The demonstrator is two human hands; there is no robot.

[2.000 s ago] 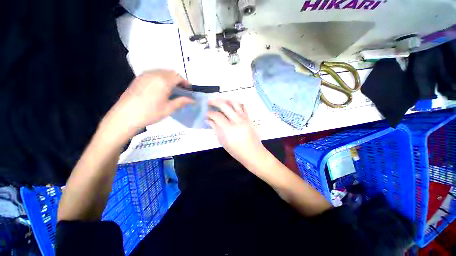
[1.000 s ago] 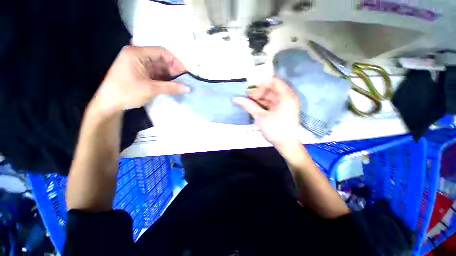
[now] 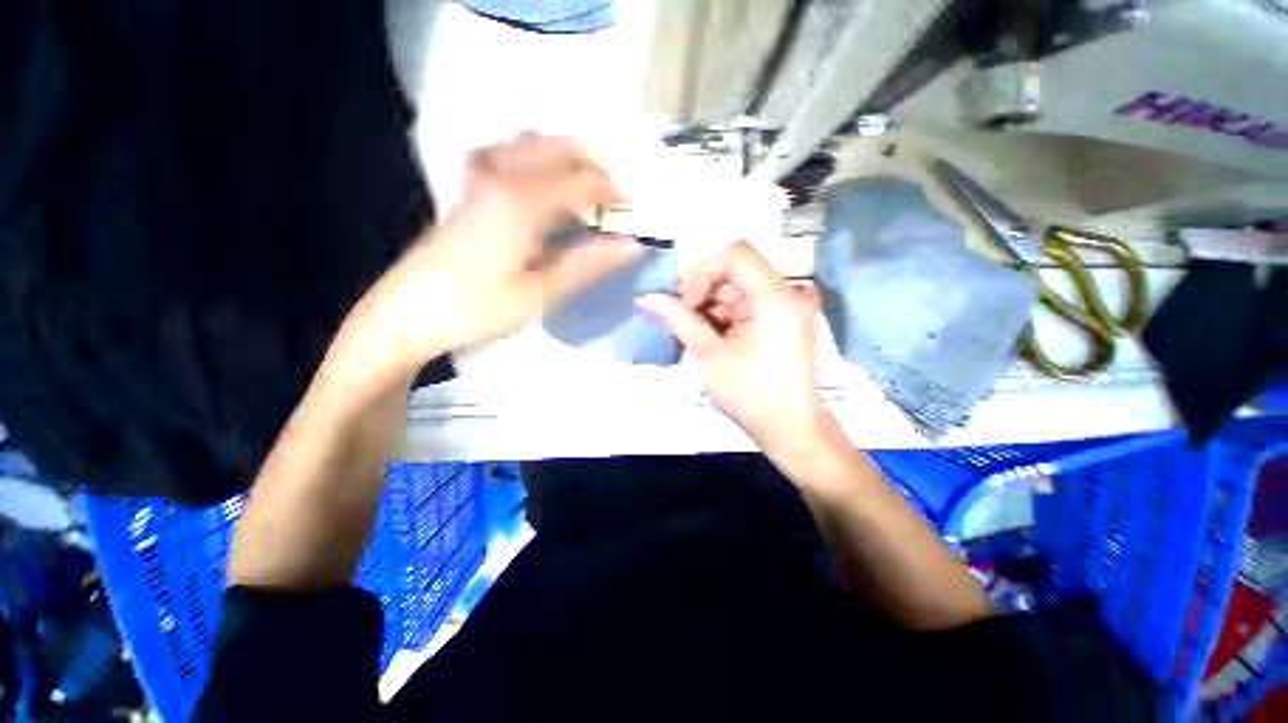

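A pale blue-grey pocket piece [image 3: 610,314] with a dark line along its top edge lies between my hands, in front of the sewing machine's needle area [image 3: 749,148]. My left hand [image 3: 502,254] is blurred and lies over the piece's left part; whether its fingers grip it cannot be told. My right hand [image 3: 749,332] pinches the piece's right edge between thumb and fingers. A stack of similar blue-grey pieces [image 3: 925,297] lies to the right of my right hand.
Scissors with gold-yellow handles [image 3: 1085,304] lie right of the stack. Black cut pieces [image 3: 1215,339] hang over the table edge at the right. A large dark fabric pile [image 3: 184,240] fills the left. Blue baskets stand below, left [image 3: 424,544] and right [image 3: 1130,523].
The view has shifted, so the machine and stack appear further right. My left hand has moved inward over the piece. The piece was spread wide between both hands and now shows smaller.
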